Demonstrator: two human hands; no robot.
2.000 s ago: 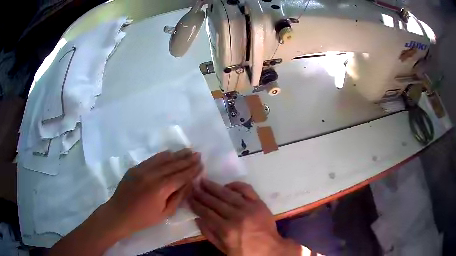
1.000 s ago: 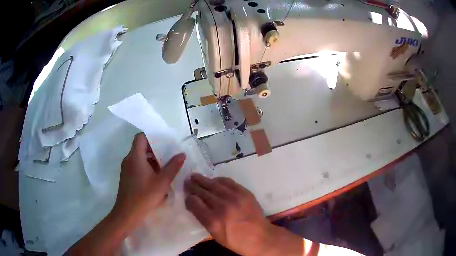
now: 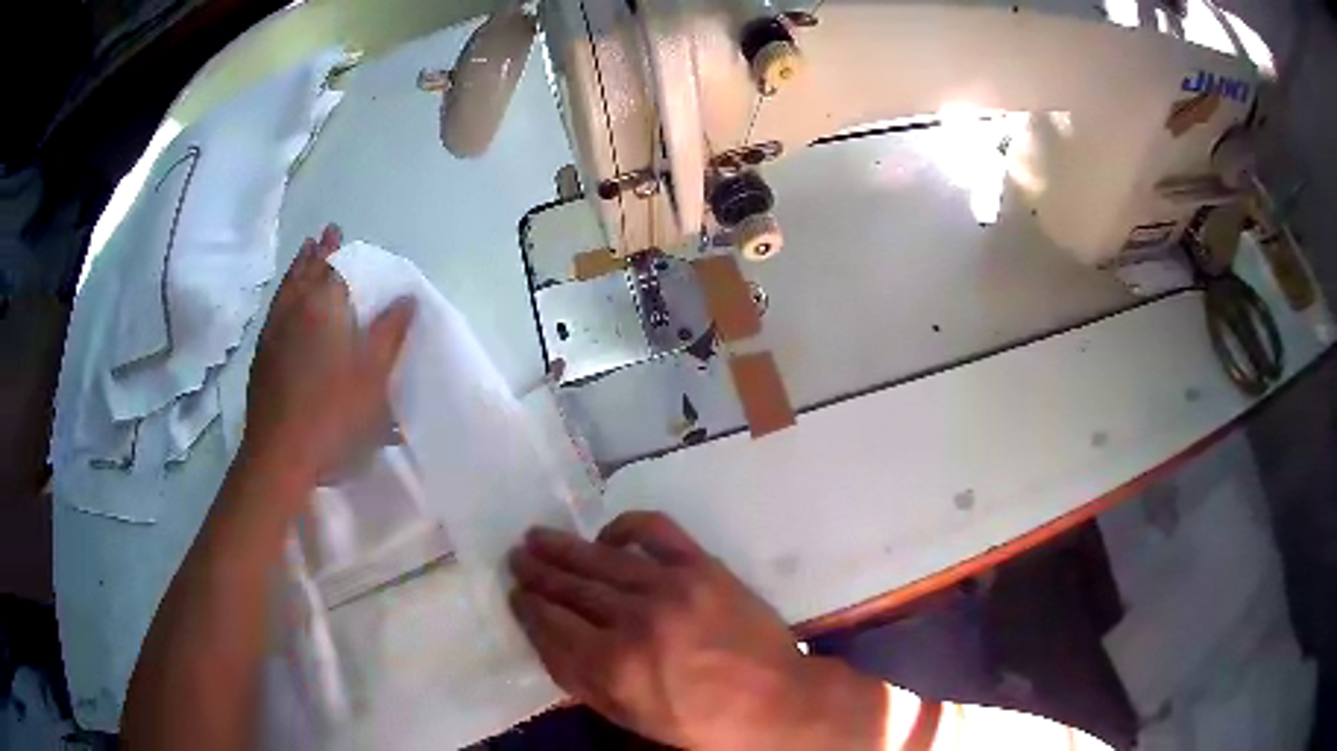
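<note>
A white fabric panel [image 3: 477,440] lies folded on the table left of the machine, its long folded band slanting from upper left to lower right. My left hand [image 3: 326,360] is blurred at the band's upper left end, with thumb and fingers apart; its grip is unclear. My right hand [image 3: 631,624] holds the panel down near the front edge, fingertips on the cloth. The presser foot and needle [image 3: 650,301] stand over the metal needle plate [image 3: 594,323], with no cloth under them. Part of the panel is hidden under my hands.
The cream sewing machine head [image 3: 631,118] arches above. White pieces with dark outlines [image 3: 220,220] lie at far left. Tan rectangles [image 3: 763,393] sit by the needle plate. Dark-handled scissors [image 3: 1243,335] rest at right. Pale cloth [image 3: 1210,587] hangs below the table edge.
The panel has been turned back into a folded band, baring the needle plate. My left hand has moved up and left along it. My right hand has stayed near the front edge.
</note>
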